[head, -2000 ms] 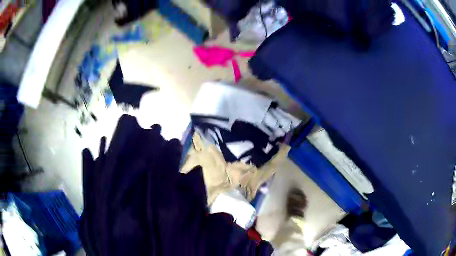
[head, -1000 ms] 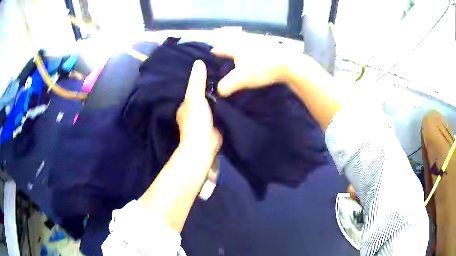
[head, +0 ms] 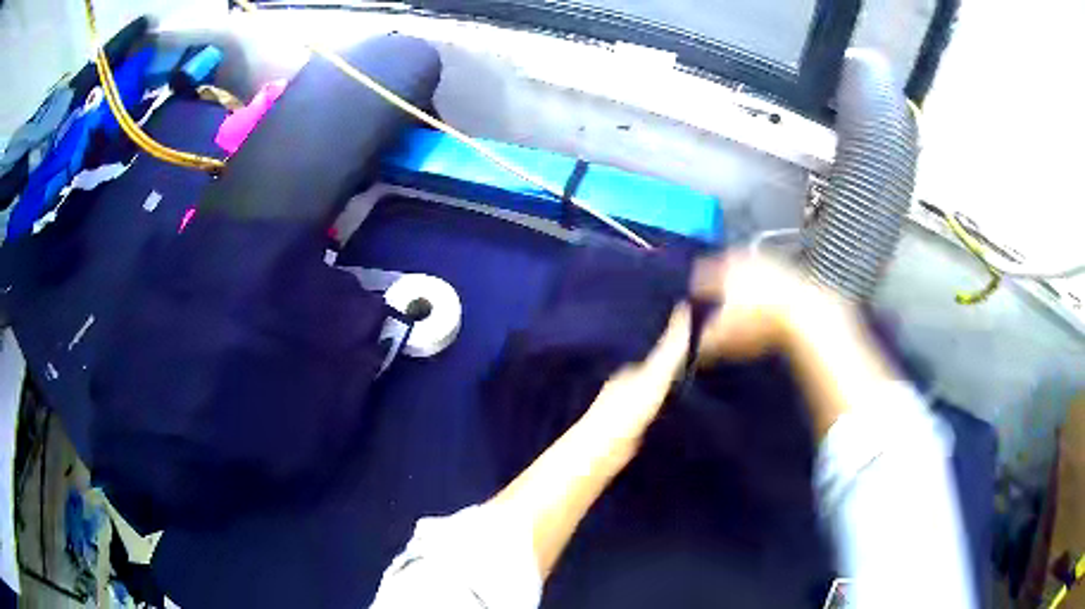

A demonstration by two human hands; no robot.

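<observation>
A dark navy garment piece [head: 595, 315] hangs from both my hands over the right part of the blue-covered table [head: 476, 268]. My left hand [head: 654, 366] grips its edge, with the fingertips partly hidden in the cloth. My right hand [head: 761, 303], blurred, holds the cloth just right of my left hand. Another dark navy piece [head: 226, 381] lies over the left side of the table. A white tape roll [head: 438, 315] with a centre hole lies between the two pieces, with loose strips at its left.
A dark padded arm [head: 321, 131] stands behind left, beside pink cloth [head: 248, 119]. A bright blue bar [head: 500, 173] runs along the back edge. A thin hose [head: 393, 98] crosses above it. A grey corrugated duct [head: 875, 179] stands back right. A tan padded arm [head: 1071, 476] shows at the right edge.
Both hands have moved right with the navy cloth. The tape roll, padded arm and blue bar have come into clear view. The iron at the lower right is now almost wholly hidden.
</observation>
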